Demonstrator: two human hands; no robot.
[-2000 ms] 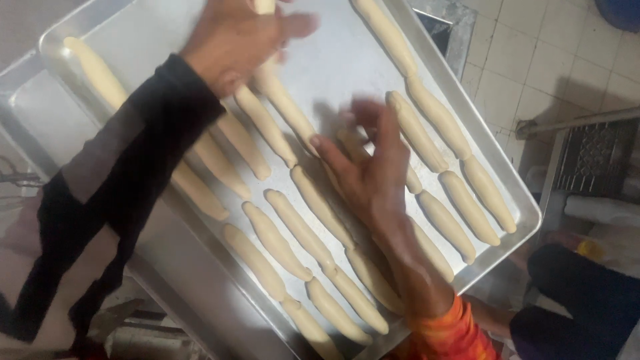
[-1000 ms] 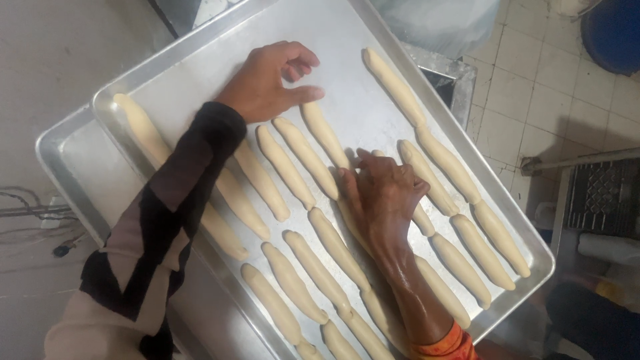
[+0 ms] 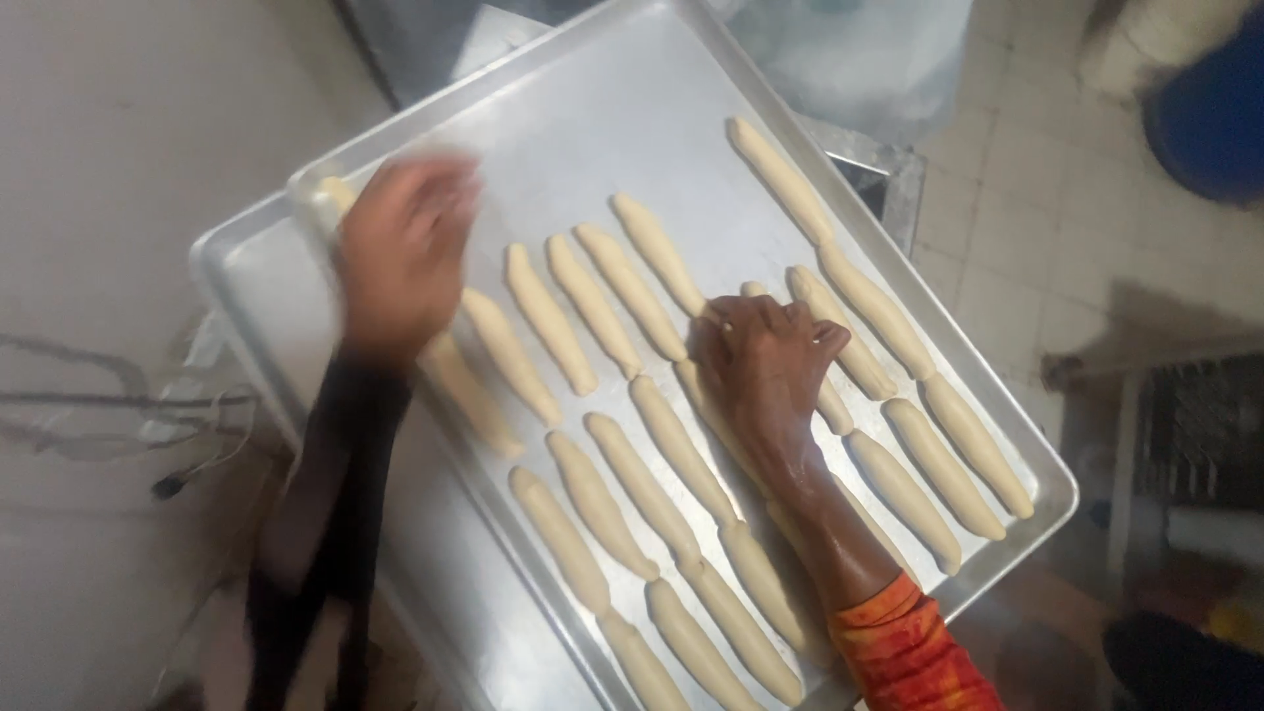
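Observation:
Rows of long dough sticks [image 3: 553,321] lie on a metal baking tray [image 3: 602,109], many of them end to end. My left hand [image 3: 410,257], blurred, is over the tray's upper left part, above a dough stick [image 3: 464,390] along the left rim; whether it touches any dough is not plain. My right hand [image 3: 770,365] is over the middle of the tray with its fingers bent down among the sticks. Its fingertips are partly hidden, and I cannot tell whether they grip a stick.
A second metal tray [image 3: 232,247] sticks out under the first on the left. Cables [image 3: 168,484] hang at the left. A metal frame [image 3: 904,188] stands beyond the right rim, with a blue container [image 3: 1210,118] on the tiled floor and a dark rack [image 3: 1195,434] farther right.
My left hand has moved left across the tray, away from the tops of the middle sticks. My right hand stays among the middle sticks. The view has shifted somewhat.

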